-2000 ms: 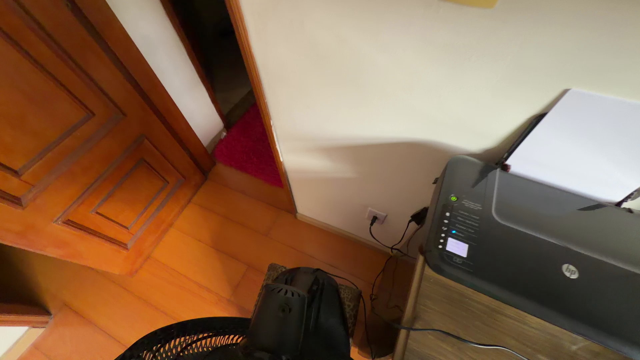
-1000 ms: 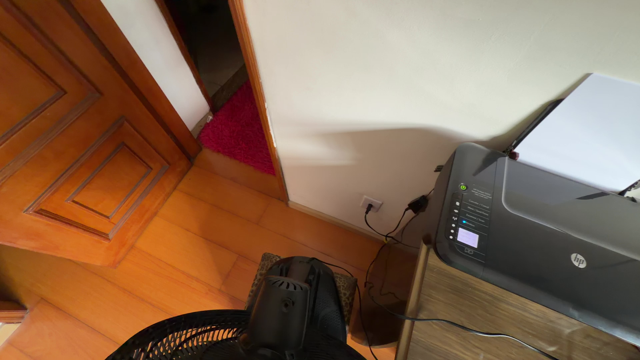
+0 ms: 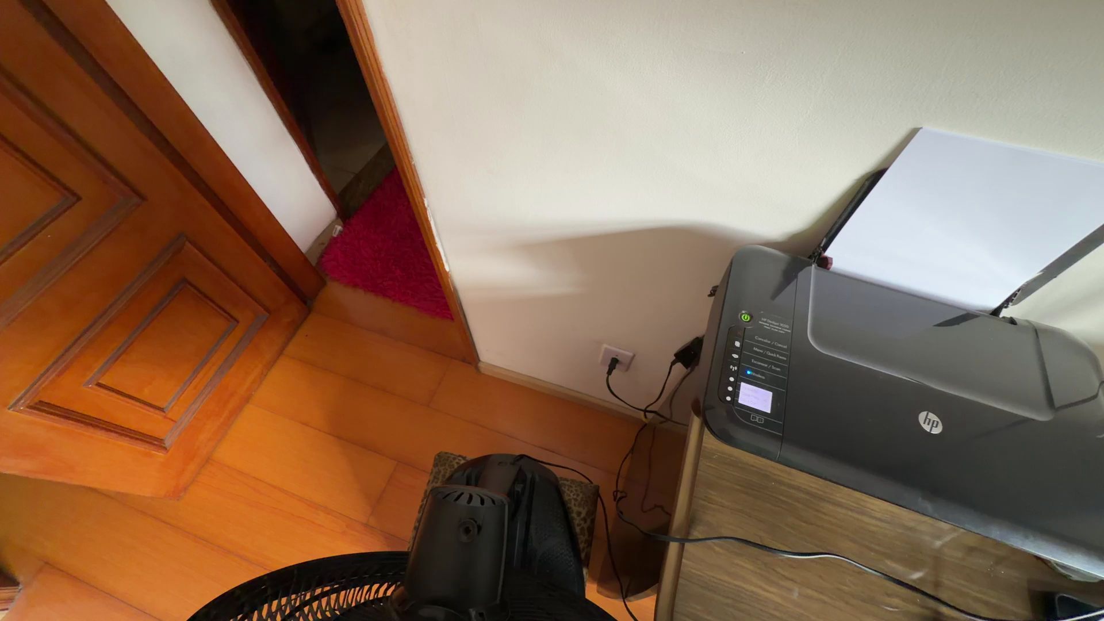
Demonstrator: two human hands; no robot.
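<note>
Neither of my hands shows in the head view. A black HP printer (image 3: pixel 897 397) stands on a wooden cabinet (image 3: pixel 776 509) at the right, its small display and power button lit. White paper sheets (image 3: pixel 975 216) lean upright in its rear feed. At the bottom middle is a black electric fan (image 3: pixel 466 543), seen from behind its motor housing; part of its grille is cut off by the frame edge. The fan is over a leopard-patterned stool or cushion (image 3: pixel 582 509).
A wooden panelled door (image 3: pixel 190 345) stands open at the left. Beyond the doorway lies a pink shaggy rug (image 3: pixel 388 250). A black plug sits in the wall outlet (image 3: pixel 617 355). A black cable (image 3: pixel 759 545) runs across the cabinet top, and other cords hang beside it.
</note>
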